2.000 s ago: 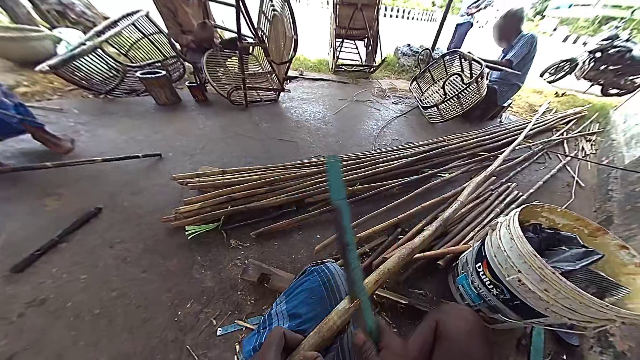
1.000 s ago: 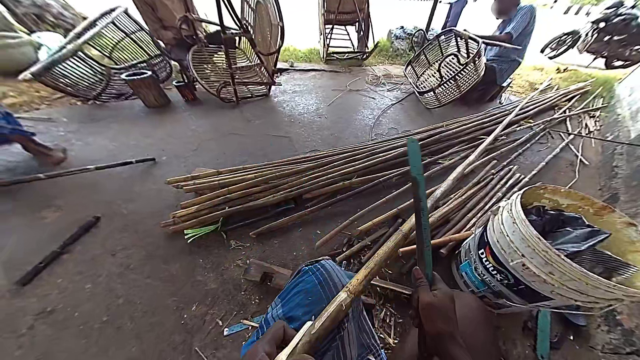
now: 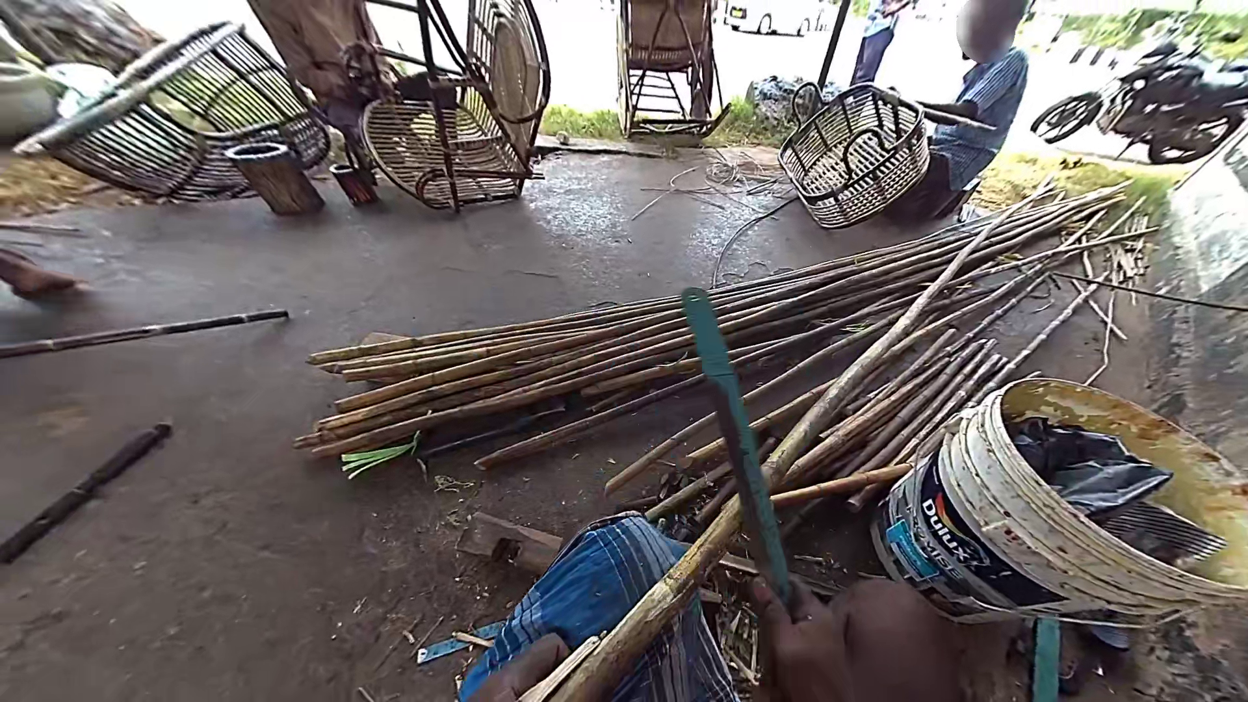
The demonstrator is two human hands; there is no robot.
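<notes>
My right hand (image 3: 829,634) is closed on the lower end of a flat green metal blade (image 3: 731,419), which stands nearly upright in front of a long cane pole (image 3: 702,551). That pole runs from the bottom edge, over the blue checked cloth on my lap (image 3: 609,575), up toward the far right. My left hand (image 3: 522,673) grips its near end, partly cut off by the frame. A pale split strip (image 3: 561,673) lies along the pole beside this hand. Beyond my lap a bundle of cane poles (image 3: 546,361) is spread on the floor.
A Dulux paint bucket (image 3: 975,526) with black plastic inside stands at the right. Short dark rods lie at the left. Cane chairs (image 3: 448,146) and a large basket (image 3: 195,127) are at the back. A person in a striped shirt (image 3: 994,97) holds a woven cane basket (image 3: 853,161).
The green blade in my right hand first moved right, away from my lap, then back left across the pole. The pale strip by my left hand shows more than two seconds ago.
</notes>
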